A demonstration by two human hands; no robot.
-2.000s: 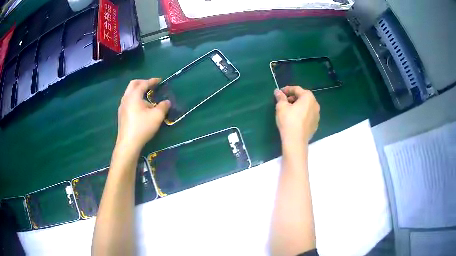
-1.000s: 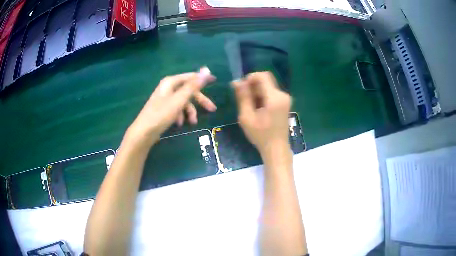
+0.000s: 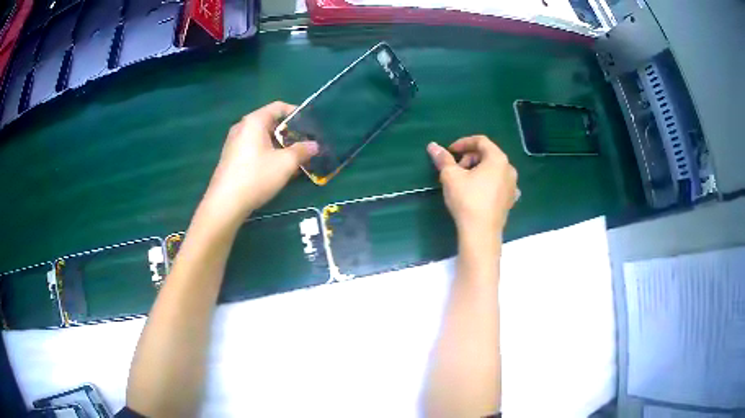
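Note:
My left hand [image 3: 260,159] grips the orange-marked end of a phone middle frame [image 3: 347,114], holding it tilted above the green surface, its far end pointing up and right. My right hand [image 3: 479,180] has thumb and forefinger apart with nothing seen between them. Another frame [image 3: 559,129] lies on the green at right, apart from my right hand. A row of frames lies along the white foam edge; the rightmost [image 3: 388,233] is partly hidden by my right hand, others by my left arm.
White foam sheet [image 3: 327,351] lies in front, with black-ended frames [image 3: 73,403] at its lower left. A black slotted tray [image 3: 106,41] with a red sign [image 3: 204,16] stands far left. A red tray [image 3: 457,22] is at the back, a grey slotted fixture [image 3: 671,122] and paper [image 3: 686,326] at right.
The view has shifted right. The row has gained a frame at its right end. My left hand holds a frame in the air; my right hand is empty, moved right from mid-bench.

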